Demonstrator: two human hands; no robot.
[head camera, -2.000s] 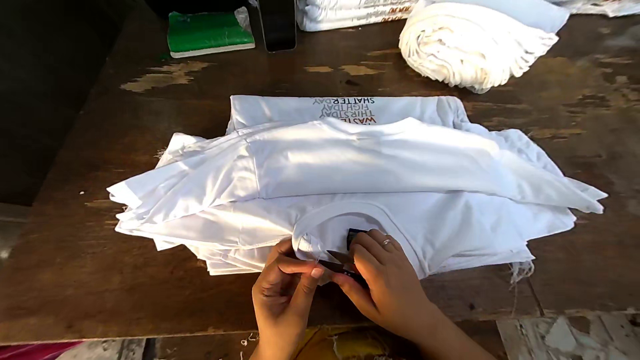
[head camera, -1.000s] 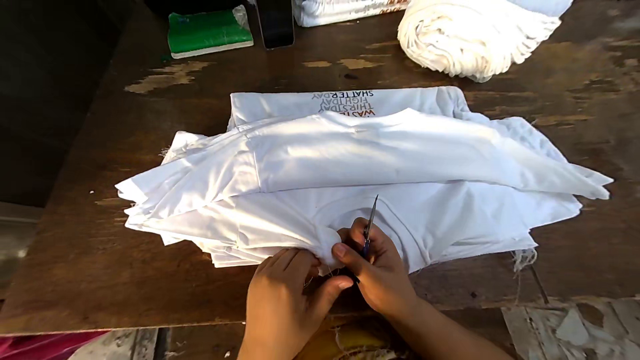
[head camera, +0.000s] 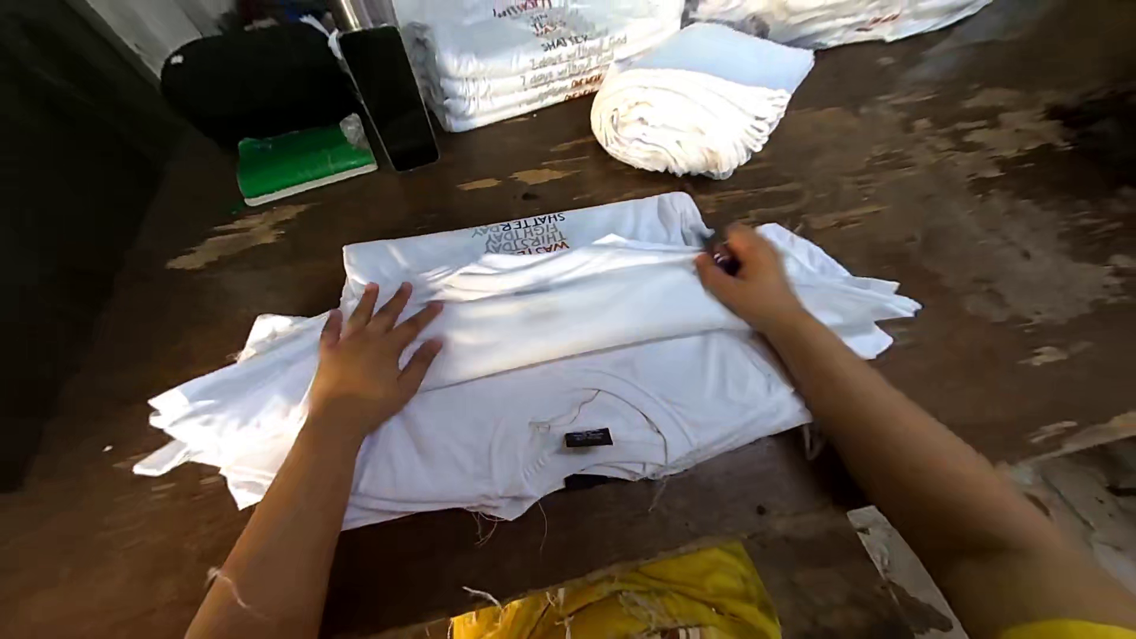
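Note:
A pile of white T-shirts lies on the dark wooden table, the upper one folded over on itself. Flat on its left part rests my left hand, fingers spread, holding nothing. My right hand is closed around a small dark tool, seemingly thread snips, at the upper right of the pile; its fingers also touch the white cloth. Nearer me, a round neckline with a black neck label shows, with loose threads along the lower edge. Colored print shows on a shirt at the back.
Behind the pile lie a rolled white cloth, a stack of folded printed shirts, a black phone, a green booklet and a black pouch. Yellow cloth is below the table's near edge.
Both hands have left the neckline at the near edge. The left moved up and left and opened flat; the right moved up and right with the tool. The neck label has come into sight.

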